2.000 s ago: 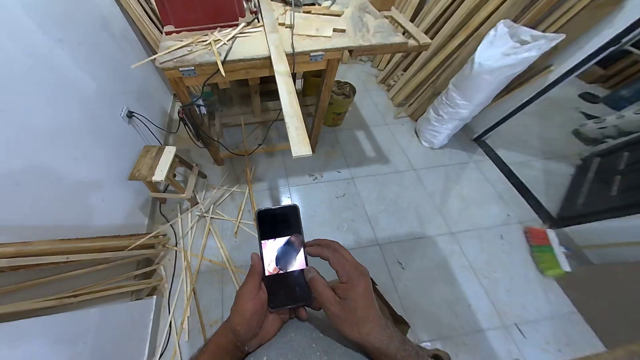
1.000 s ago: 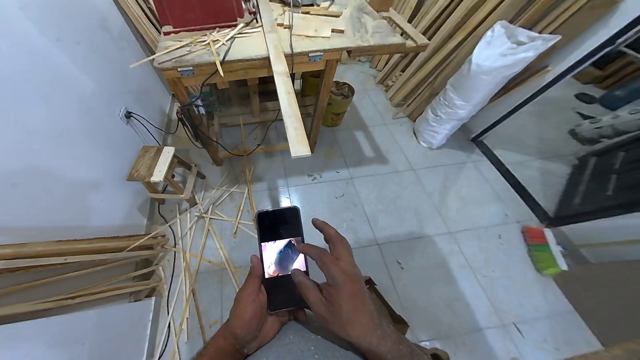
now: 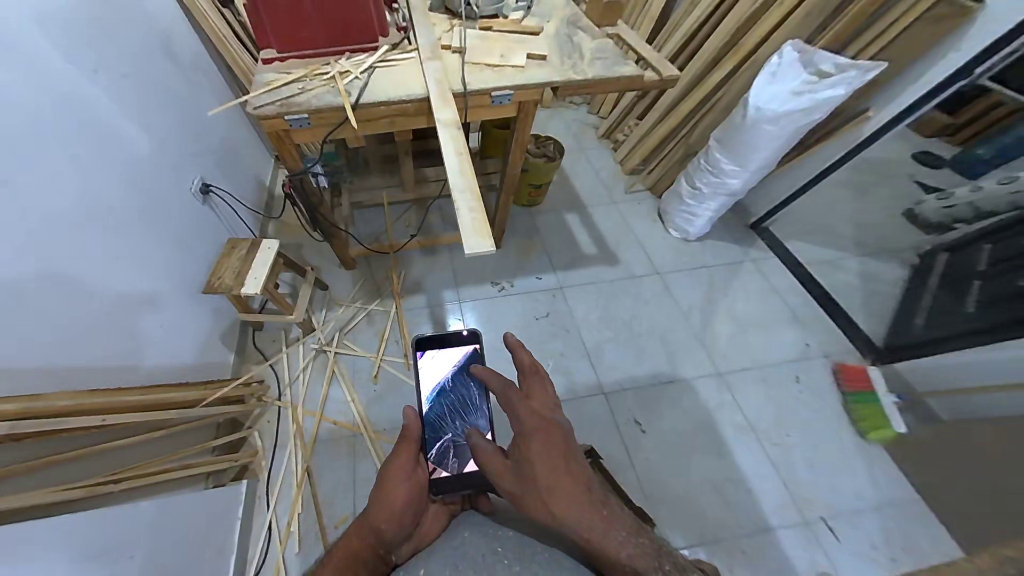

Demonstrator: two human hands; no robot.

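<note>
A black smartphone [image 3: 454, 412] stands upright at the lower middle, its screen lit with a picture of a dark, streaked surface against a bright ground. My left hand [image 3: 408, 488] grips it along its left edge and from below, the thumb lying on the side. Over the right part of the screen is my right hand [image 3: 536, 436], its thumb and index finger spread and touching or just above the glass. The other fingers of that hand are partly extended and hold nothing. The lower end of the phone is partly hidden by my fingers.
A wooden workbench [image 3: 384, 112] bears a long board [image 3: 452, 136] that juts past its edge. Thin wood strips [image 3: 320, 384] litter the tiled floor near a small stool [image 3: 260, 272]. Beyond are a yellow bucket [image 3: 538, 172], a white sack [image 3: 744, 152] and a broom head [image 3: 868, 404].
The thumb and index finger of my right hand have spread apart over the screen, and the picture on it has become larger. My left hand still holds the phone.
</note>
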